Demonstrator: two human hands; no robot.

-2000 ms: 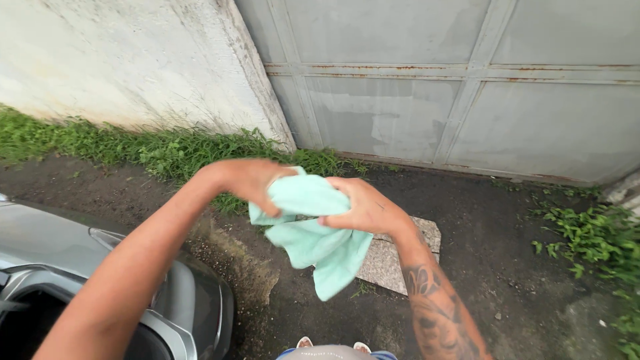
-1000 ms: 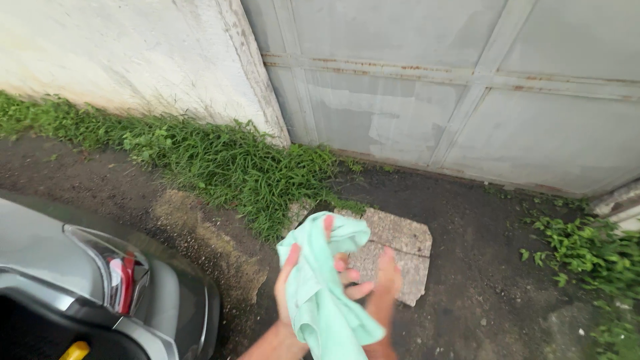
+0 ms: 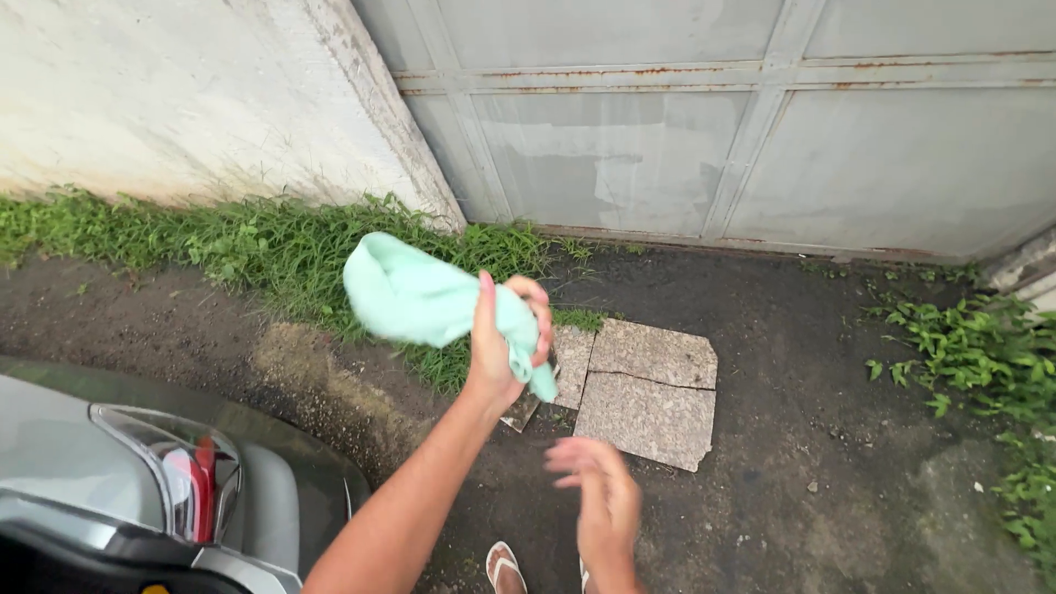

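Observation:
A mint-green cloth (image 3: 421,293) is bunched in my left hand (image 3: 499,342), whose thumb and fingers close around its gathered end. The bulk of the cloth bulges out to the left of the hand, over the grass, and a short end pokes out below the fingers. My right hand (image 3: 598,499) is lower and to the right, apart from the cloth, slightly blurred, with its fingers spread and nothing seen in it.
A grey car's rear corner with its tail light (image 3: 198,483) fills the lower left. Cracked stone slabs (image 3: 652,392) lie on the dark ground. Grass (image 3: 247,247) runs along a white wall (image 3: 190,99). A grey metal gate (image 3: 610,157) stands ahead; leafy plants (image 3: 982,355) grow at right.
Both hands were on the cloth two seconds ago. Now only my left hand holds it, bunched and swung out to the left, and my right hand is apart from it.

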